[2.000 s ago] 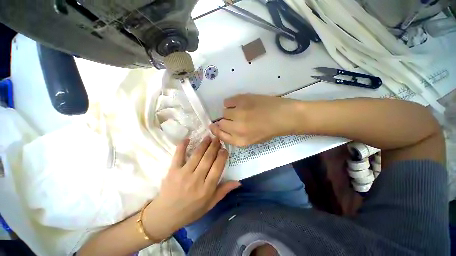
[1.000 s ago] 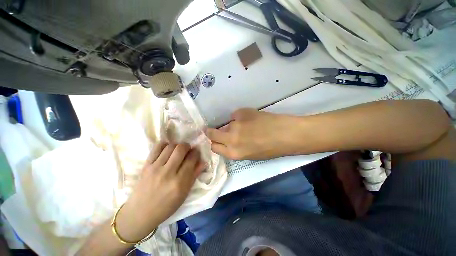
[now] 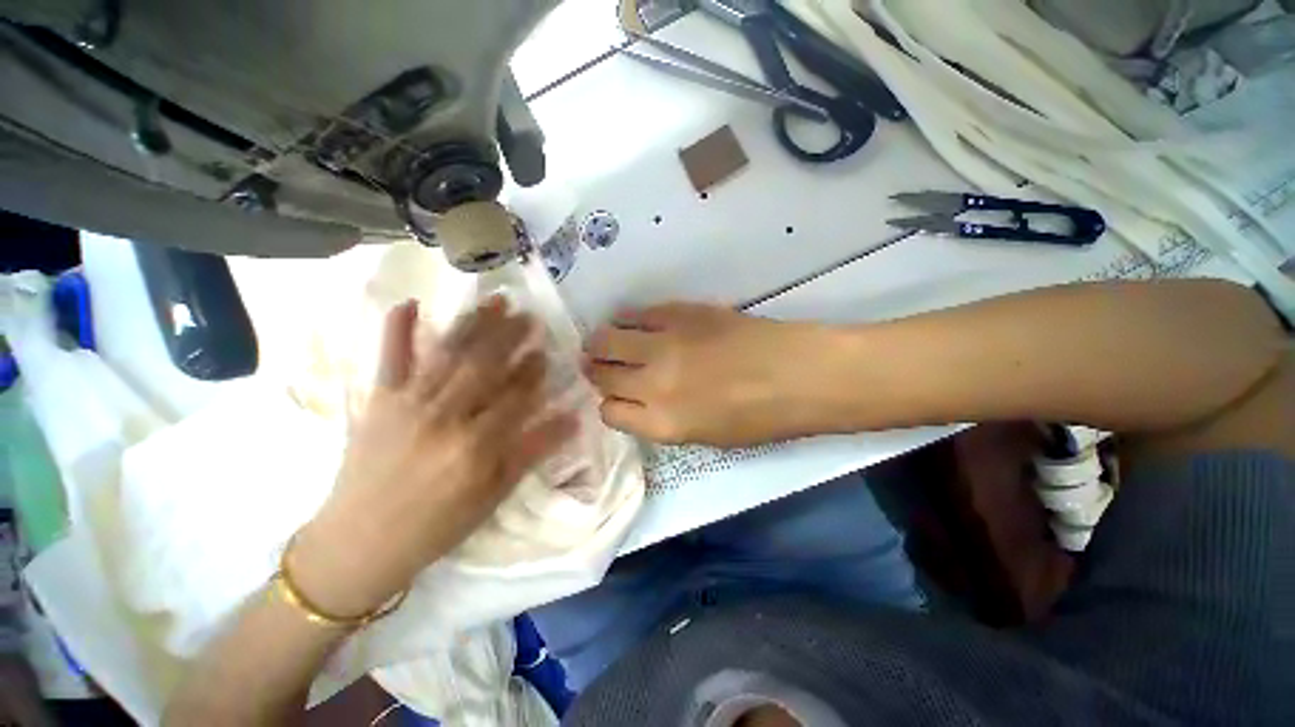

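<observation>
The cream garment piece (image 3: 227, 483) lies bunched left of and below the needle area and hangs over the table's front edge. The sewing machine head (image 3: 327, 100) fills the upper left, with a round beige ribbed knob (image 3: 477, 236) above the cloth. My left hand (image 3: 462, 412) is over the cloth below the knob, blurred, fingers spread. My right hand (image 3: 682, 372) is at the cloth's right edge, fingertips bent together on the edge, pinching it. The narrow white strip (image 3: 557, 315) runs down from the needle toward my right fingertips. The needle itself is hidden.
Thread snips (image 3: 1001, 220) lie at the right. Black-handled shears (image 3: 824, 107) lie at the top beside long cream strips (image 3: 994, 100). A brown square (image 3: 713, 158) is on the machine bed. A dark rounded bar (image 3: 199, 315) stands at the left. White rolls (image 3: 1072, 490) show below the table.
My left hand has moved up the cloth toward the needle, and its fingers have spread. The cloth has been turned and shifted, now covering more table near the front edge. My right hand has stayed close by.
</observation>
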